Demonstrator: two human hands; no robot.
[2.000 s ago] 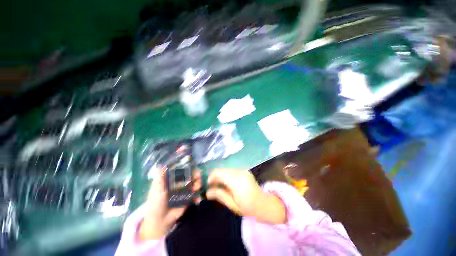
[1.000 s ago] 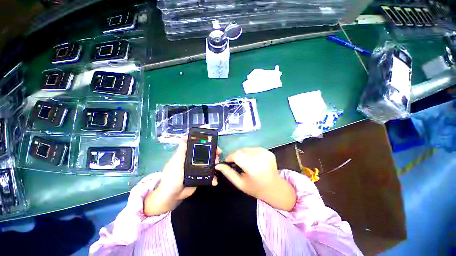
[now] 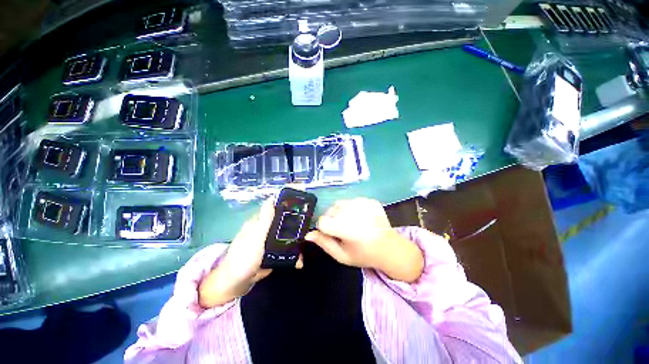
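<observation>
A black palm-sized phone front housing (image 3: 289,227) with a pale rectangular outline is held upright over my lap. My left hand (image 3: 245,249) grips it from its left side and below. My right hand (image 3: 352,233) is at its right edge, with fingers bent and thumb and fingertips together; a dark thin thing shows near the fingertips, but I cannot tell what it is. Just beyond the unit, a clear narrow pack (image 3: 290,165) holds several dark squarish pieces. A clear blister tray (image 3: 99,186) on the left holds black units in its pockets.
A white bottle (image 3: 307,82) with its round cap open stands beyond the pack. White wipes (image 3: 371,108) (image 3: 435,148), a blue pen (image 3: 492,58) and a wrapped pack (image 3: 548,114) lie to the right. An open brown carton (image 3: 509,242) is beside my lap. Stacked clear trays (image 3: 356,28) stand behind.
The view was blurred and turned two seconds ago and is steadier now. Since one second ago the unit has tilted slightly clockwise, still in my left hand, with my right hand beside it.
</observation>
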